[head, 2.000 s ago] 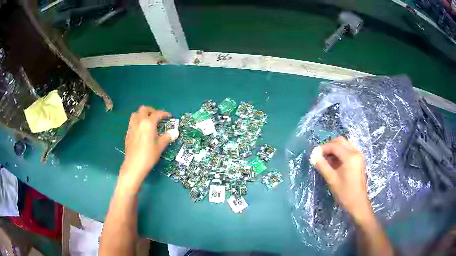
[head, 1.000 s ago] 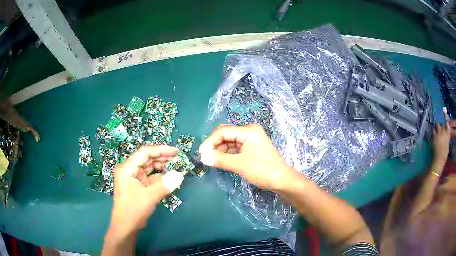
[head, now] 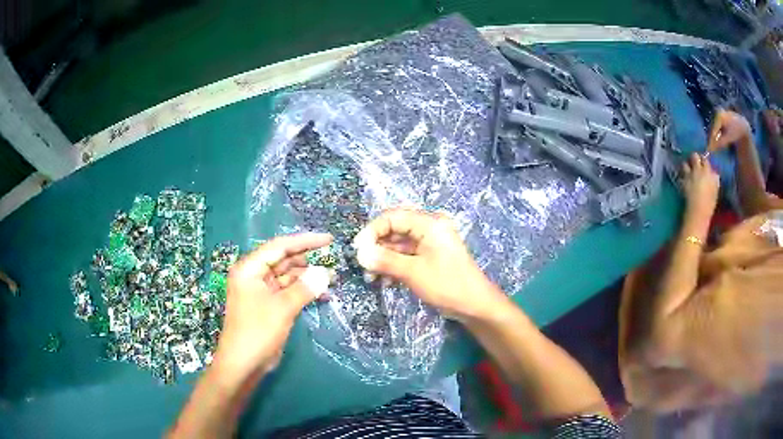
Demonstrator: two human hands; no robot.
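My left hand (head: 270, 296) holds a small green circuit board (head: 322, 256) between its fingers and a white-covered thumb, over the open side of the parts bag. My right hand (head: 421, 257) is just to the right of the board, its white-covered thumb and fingertip pinched together; whether a tiny part sits between them cannot be seen. The clear crinkled parts bag (head: 429, 129) lies under and behind both hands. Tiny grey-black parts (head: 330, 193) show in its opening. A loose pile of circuit boards (head: 159, 283) lies to the left of my left hand.
Grey plastic housings (head: 575, 124) are heaped right of the bag. Another person (head: 713, 300) sits at the right with both hands over the bench, near more dark housings (head: 725, 77). A pale rail (head: 232, 90) runs along the bench's back edge, with a dark green belt beyond.
My view has swung right. Both hands have come together from their separate places over the board pile and bag. The left hand's board is now over the bag opening.
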